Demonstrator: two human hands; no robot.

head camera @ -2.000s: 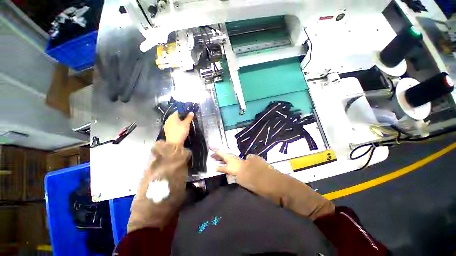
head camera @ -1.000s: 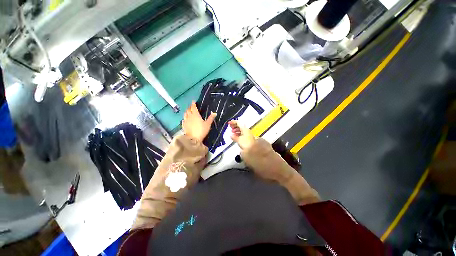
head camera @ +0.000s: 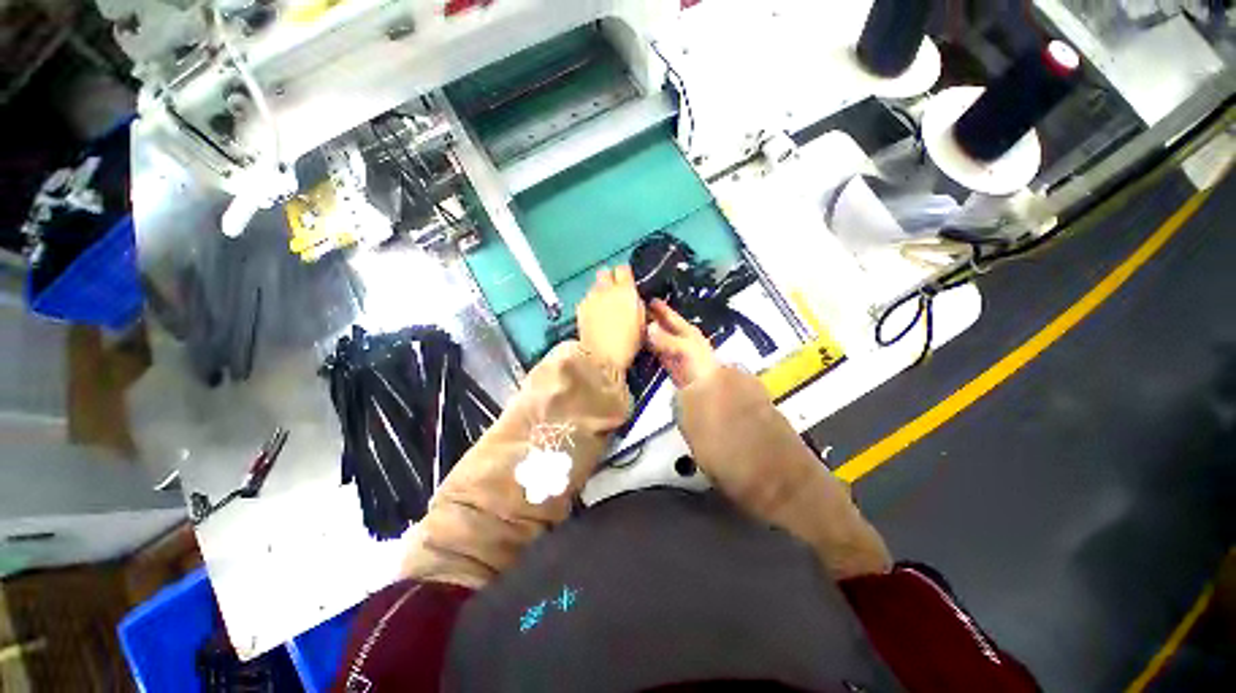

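Observation:
My left hand (head camera: 613, 321) and my right hand (head camera: 683, 352) are close together at a pile of narrow black straps (head camera: 671, 278) with pale lines, on the teal panel (head camera: 610, 217). My left hand is at the pile's left side and my right hand at its near side, with bunched straps between them. The fingers partly hide the grip. A second, fanned bundle of narrow black straps (head camera: 407, 427) lies on the metal-topped table to the left, beside my left sleeve.
The machine's yellow-and-metal clamp (head camera: 323, 221) is at the back left. Wide black strips (head camera: 231, 305) and small snips (head camera: 258, 467) lie on the left. A yellow-marked edge (head camera: 809, 370) is right of the pile. Thread cones (head camera: 1010, 102) stand at the back right. Blue crates (head camera: 170, 630) are below.
My left hand has left the left bundle and moved right to the pile on the teal panel. Both hands are now closer together there and the pile is more bunched. The camera view has shifted.

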